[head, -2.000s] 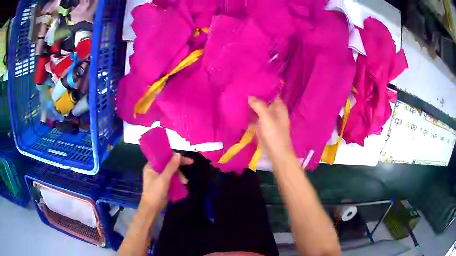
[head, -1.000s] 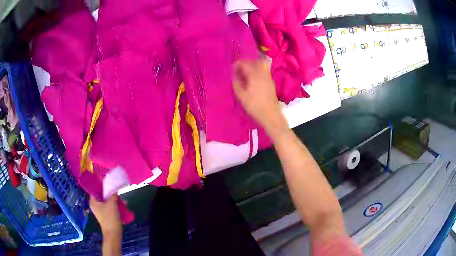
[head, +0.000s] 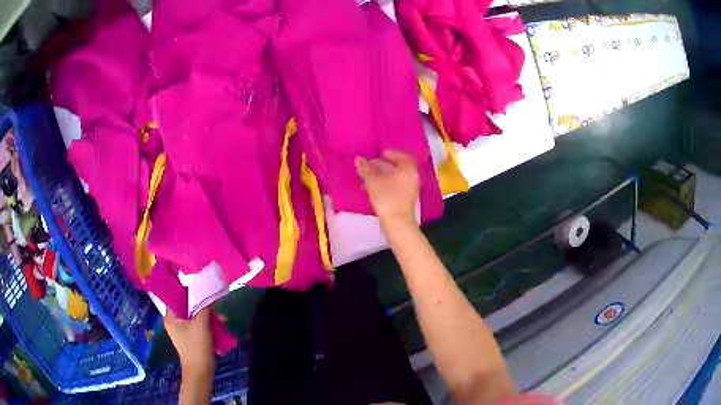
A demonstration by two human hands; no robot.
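Observation:
Magenta cut pieces [head: 213, 119] lie in overlapping stacks on a white-topped bench [head: 506, 154], with yellow-orange strips [head: 286, 213] hanging between them. My left hand [head: 192, 340] is at the lower left, below the bench edge. It holds a small magenta piece [head: 223, 334]; its fingers are partly hidden under a magenta and white edge. My right hand [head: 389, 186] is over the lower part of the right-hand magenta stack, fingers curled at the cloth. Whether it grips a layer cannot be told.
A blue plastic crate [head: 99, 261] with coloured scraps and spools stands at the left. A crumpled magenta heap [head: 462, 67] and a white printed sheet [head: 613, 67] lie at the right. A white roll [head: 577, 231] and a small box [head: 666, 194] are below the bench.
The view has swung right. My right hand has come down the right-hand stack towards me, uncovering a yellow strip beside it. My left hand has moved from in front of the bench to beside its left corner.

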